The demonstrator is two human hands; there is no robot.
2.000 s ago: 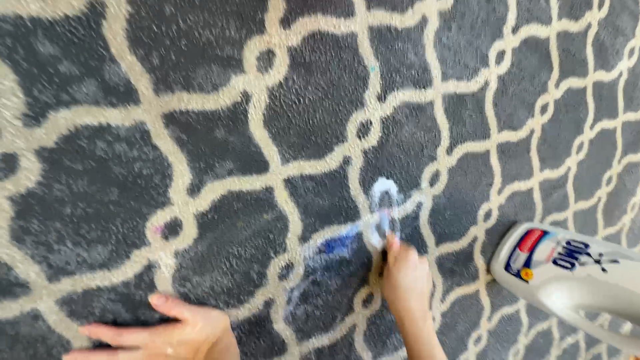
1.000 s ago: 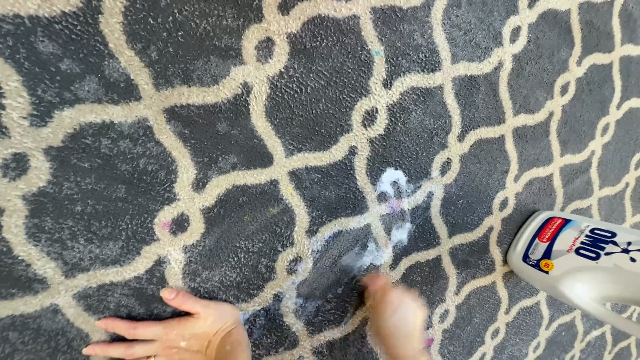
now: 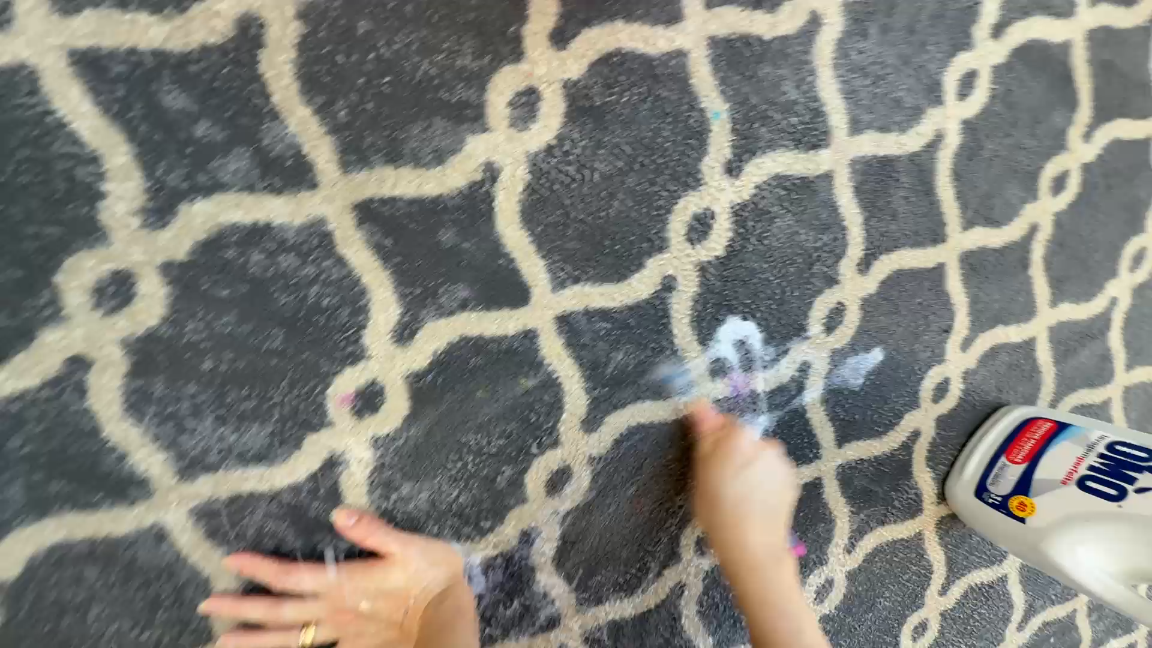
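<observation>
A dark grey carpet (image 3: 612,216) with a cream trellis pattern fills the view. White foam (image 3: 740,335) lies in a loop right of centre, with a purple-pink stain (image 3: 738,385) beside it and a paler smear further right. My right hand (image 3: 747,486) is closed around a slim tool, mostly hidden and blurred; a bluish blur shows past the fingertips and a pink tip behind the hand. At lower left my left hand (image 3: 360,585), with a ring on it, rests flat on the carpet, fingers spread.
A white OMO detergent bottle (image 3: 1062,540) lies on its side at the right edge, its label facing up. Small marks dot the carpet: a pink spot (image 3: 345,400) above my left hand and a teal speck (image 3: 716,115) near the top.
My right hand has shifted up over the carpet since a second ago. The foam has changed shape, and a pale smear now shows to its right. My left hand stays planted.
</observation>
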